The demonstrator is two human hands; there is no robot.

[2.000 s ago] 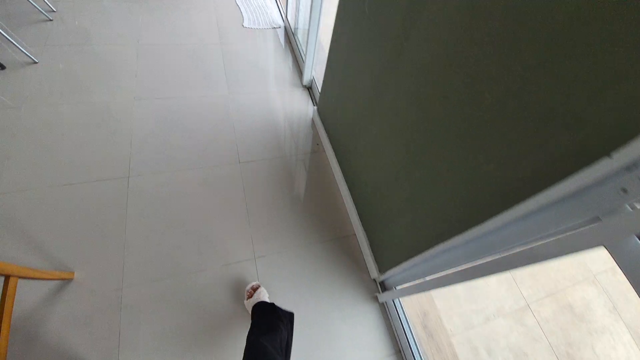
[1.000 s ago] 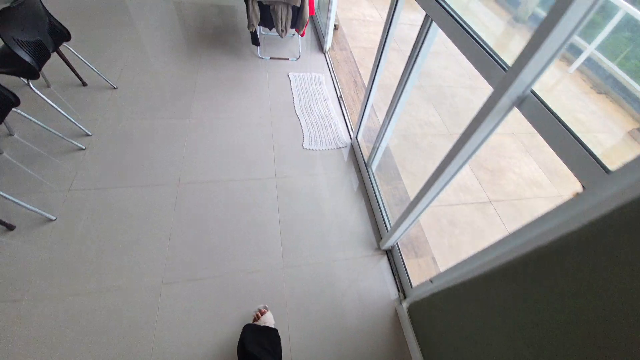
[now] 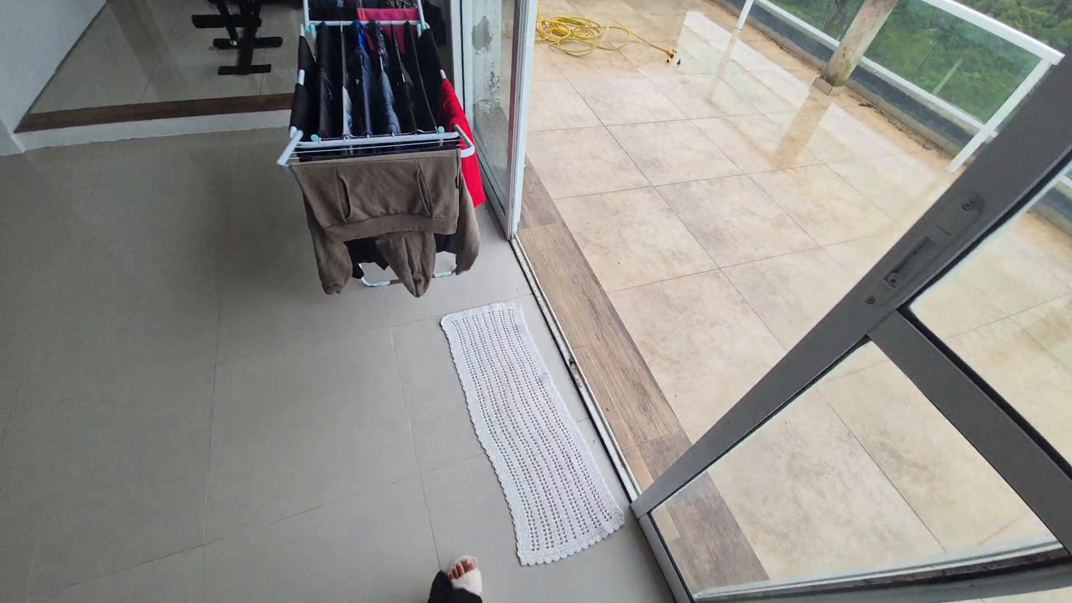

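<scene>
Neither my left hand nor my right hand shows in the head view. My foot in a light sandal (image 3: 466,574), below a dark trouser leg, stands on the grey tiled floor at the bottom. Just ahead and to the right of it lies a white crocheted runner rug (image 3: 532,431) along the door track. Beyond the rug stands a white folding clothes drying rack (image 3: 381,141), hung with dark clothes, a red garment (image 3: 461,138) and a brown sweatshirt (image 3: 389,197) over its near end.
A grey-framed sliding glass door (image 3: 846,335) crosses the right side. Its floor track (image 3: 578,368) borders a tiled terrace (image 3: 670,243) with a coiled yellow hose (image 3: 578,33) and a glass railing (image 3: 955,75). Black exercise equipment (image 3: 243,38) stands past a raised step (image 3: 159,117) at the back left.
The view has moved forward along the glass doors. The rug and drying rack are nearer, the terrace shows more widely, and the black chairs and dark green panel have left the view.
</scene>
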